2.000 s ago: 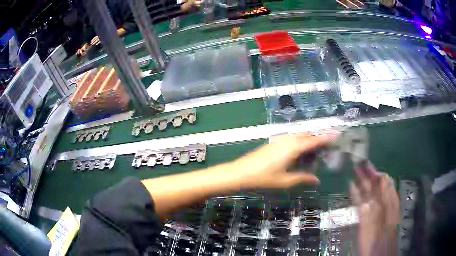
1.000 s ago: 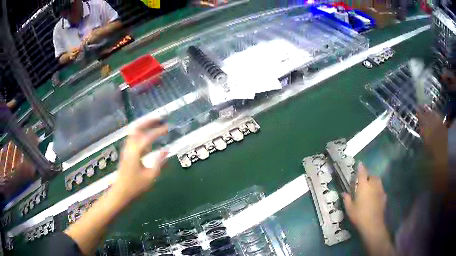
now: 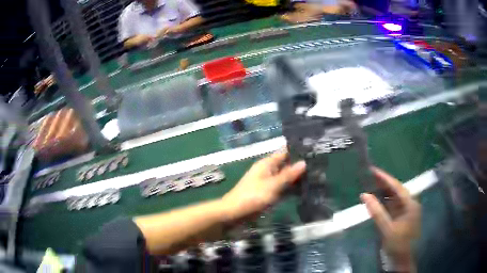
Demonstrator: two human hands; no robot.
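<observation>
My left hand (image 3: 264,184) grips a blurred dark grey fixture strip (image 3: 312,194), which stands raised above the belt. My right hand (image 3: 395,213) has its fingers around the lower end of a second grey strip (image 3: 356,133), also raised, to the right of the first. Motion blur hides the seats of both. Another fixture with seats (image 3: 181,181) lies on the belt left of my left hand. A clear tray with dark parts (image 3: 253,253) shows at the bottom edge, partly hidden by my left forearm.
Smaller fixtures (image 3: 95,199) lie farther left on the green belt. Beyond are a cloudy grey block (image 3: 160,106), a red bin (image 3: 224,70), clear trays (image 3: 245,125) and white paper (image 3: 347,88). Metal posts stand at left. A person (image 3: 157,24) sits across the line.
The view has swung back left. My left hand was apart and empty over the belt; it now grips a strip. The strips by my right hand were lying on the belt and are now raised.
</observation>
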